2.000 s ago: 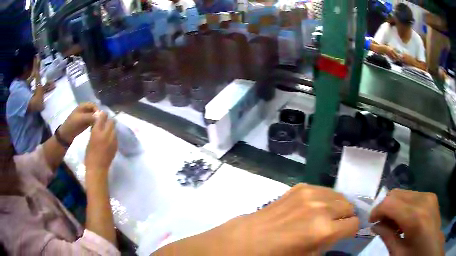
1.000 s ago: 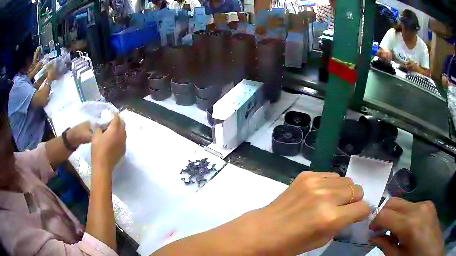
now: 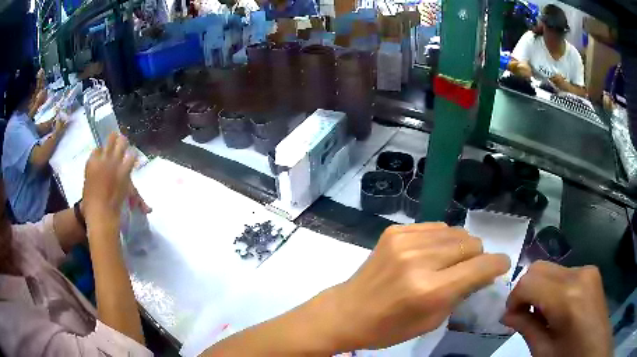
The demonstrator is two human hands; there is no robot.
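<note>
A retail box stands open at the lower right, with its white flap (image 3: 497,237) upright behind the mouth. A clear crinkled plastic bag (image 3: 483,307) shows in the mouth. My left hand (image 3: 426,282) reaches across the box from the left, palm down, fingers bent over the flap and bag. My right hand (image 3: 564,307) is at the right side of the mouth, its fingers curled close to the bag's edge. The fingertips are partly hidden or blurred, so I cannot tell what either hand pinches. The box's lower part is cut off by the picture's edge.
Small black pieces (image 3: 260,239) lie on the white bench (image 3: 199,209). A white-blue box (image 3: 314,160) lies beyond, left of the green post (image 3: 447,132). Black round housings (image 3: 382,192) stand around the post. A worker in pink (image 3: 49,286) handles a clear bag at left.
The view has shifted a little. My left hand has lifted slightly over the box mouth, and more of the bag shows below it. The neighbour's near hand has risen.
</note>
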